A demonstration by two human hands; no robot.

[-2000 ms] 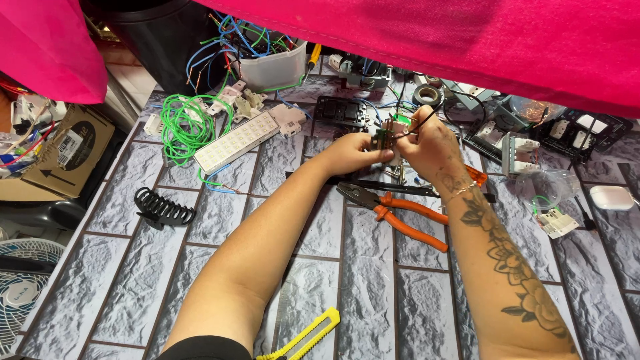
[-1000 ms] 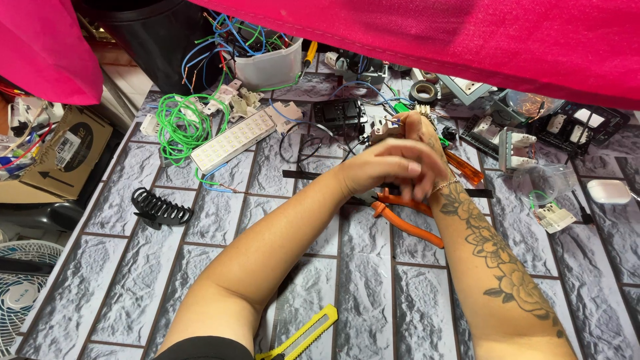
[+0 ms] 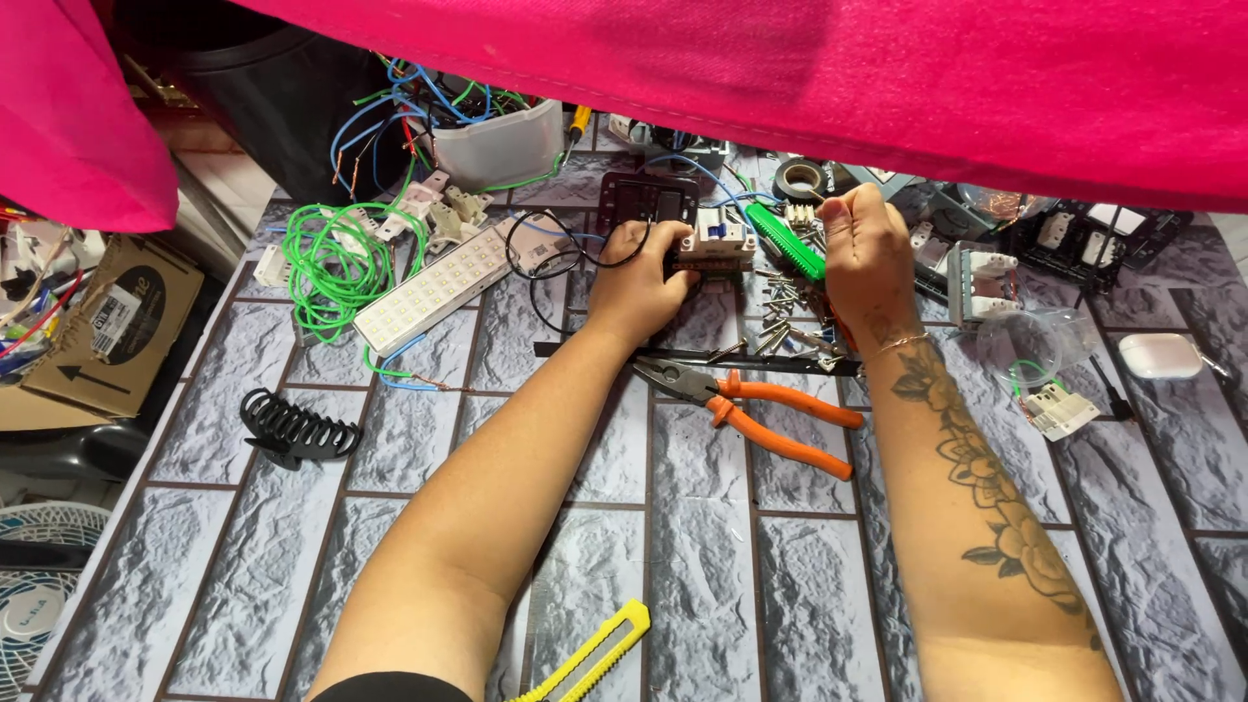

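Note:
My left hand [image 3: 639, 278] rests beside a white modular circuit breaker [image 3: 720, 239], its thumb and index finger at the breaker's left side. Loops of thin black wire [image 3: 558, 275] run by the fingers; whether they grip anything is hidden. Closed into a fist, my right hand [image 3: 866, 253] is raised just right of a green cutter knife [image 3: 785, 240]; what may be inside it cannot be made out. Loose screws [image 3: 777, 336] lie between the hands. Nearer me are pliers with orange handles [image 3: 780, 402], beside a thin black strip [image 3: 585, 350].
Coiled green wire [image 3: 336, 263] and an LED light [image 3: 429, 290] lie left, near a plastic tub [image 3: 502, 146] of wires. A black hair claw [image 3: 300, 429] and yellow cutter [image 3: 590, 655] are nearer. Black tape [image 3: 799, 179], switch modules [image 3: 983, 283] and a white case [image 3: 1160, 356] sit right.
My hands were together above the pliers one second ago; now they are apart, the left by the breaker and the right further right. The pliers and the breaker are now less covered.

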